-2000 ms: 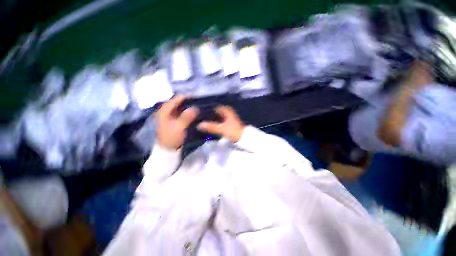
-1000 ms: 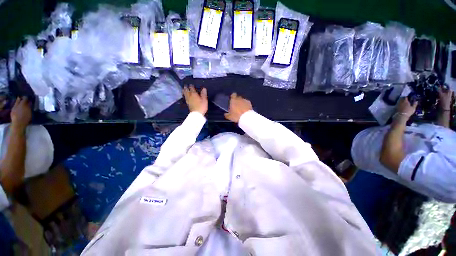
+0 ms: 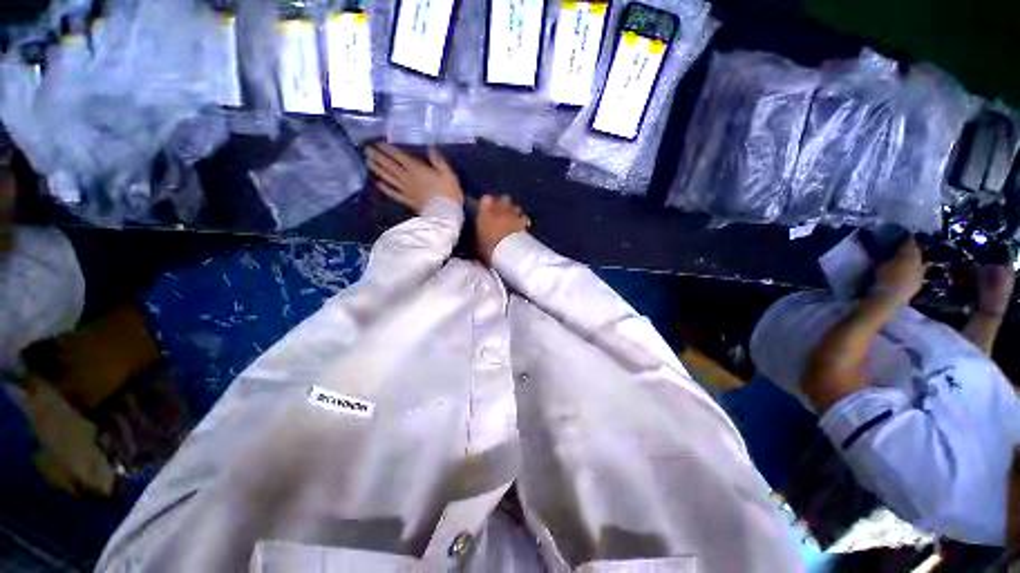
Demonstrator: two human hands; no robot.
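Note:
My left hand [image 3: 414,177] lies palm down on the black ledge with its fingers spread, just right of a clear empty bag [image 3: 304,177]. My right hand [image 3: 500,224] is curled at the ledge's front edge, close to my left wrist. A dark shape shows beside its fingers, but it blends into the black ledge; I cannot tell whether the hand holds it. Several phone units with white panels and yellow strips lie in a row beyond my hands; the rightmost unit [image 3: 633,84] rests tilted on a bubble bag [image 3: 613,162].
A heap of crumpled clear bags [image 3: 112,112] lies at the left. Bagged units [image 3: 828,146] lie tightly together at the right. A small white slip [image 3: 801,231] is near the front edge. Another person's hand [image 3: 900,269] works at far right; another person's sleeve [image 3: 39,285] shows at left.
The view has shifted, with the ledge now higher in the picture. My right hand has moved closer to my left and is more curled. The dark slab beside it no longer shows clearly.

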